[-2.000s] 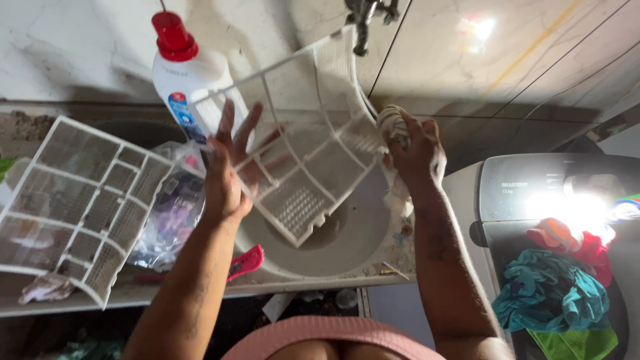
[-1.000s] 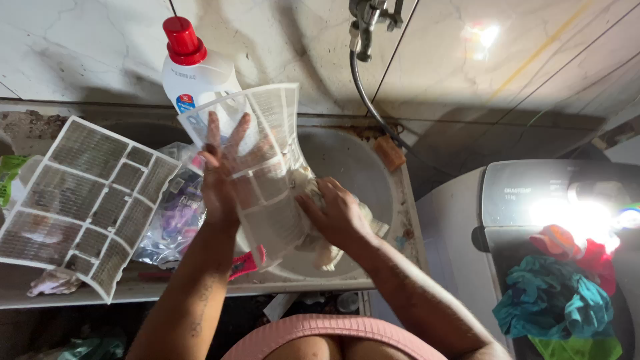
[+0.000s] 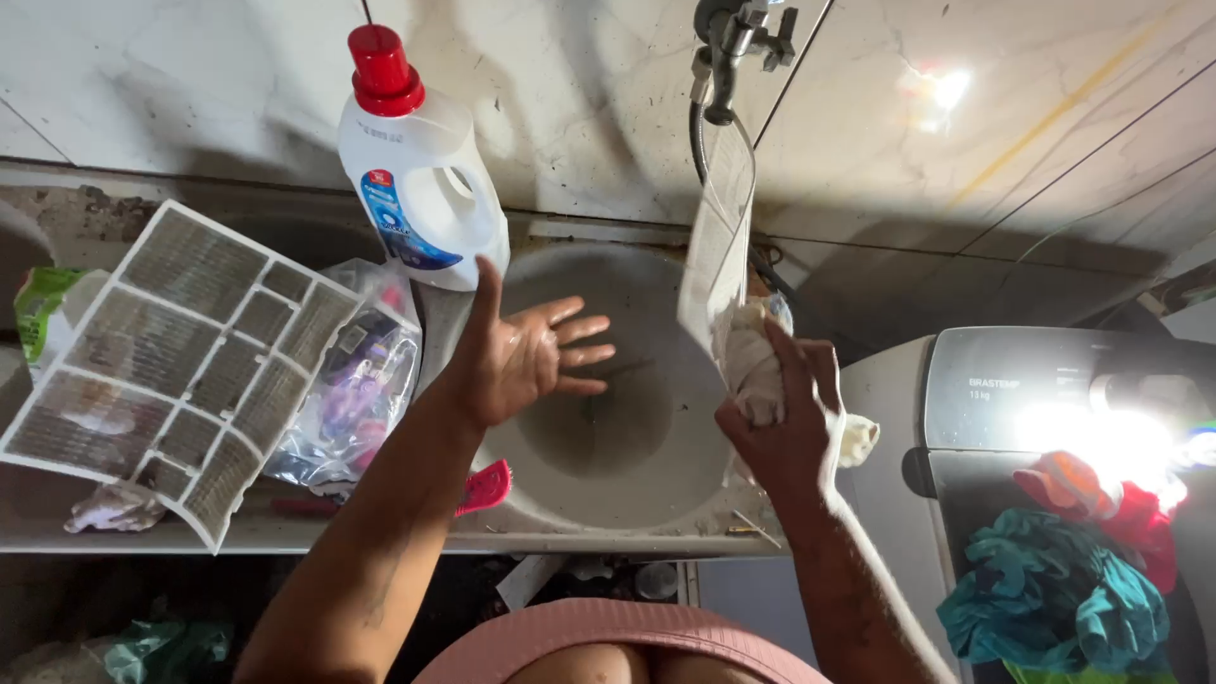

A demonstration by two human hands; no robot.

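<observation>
My left hand [image 3: 527, 356] is empty above the round sink basin [image 3: 617, 503], palm up with its fingers spread. My right hand [image 3: 793, 408] grips a bunched whitish cloth [image 3: 755, 366] at the basin's right side. A white mesh filter panel [image 3: 717, 228], seen nearly edge-on, rises from the cloth toward the metal tap [image 3: 727, 66]; my right hand seems to hold its lower end along with the cloth. A second mesh filter panel [image 3: 180, 351], with a white plastic frame, lies at the left over part of a clear plastic bag [image 3: 366, 380].
A white detergent bottle [image 3: 423, 171] with a red cap stands behind the basin's left side. A pink brush [image 3: 486, 487] lies at the front edge. At the right is a washing machine [image 3: 959, 380] with teal and red clothes [image 3: 1054, 589] on it. A hose hangs by the tap.
My left hand has come off the filter panel it was touching. The panel and my right hand with the cloth have moved right, and the panel has turned nearly edge-on.
</observation>
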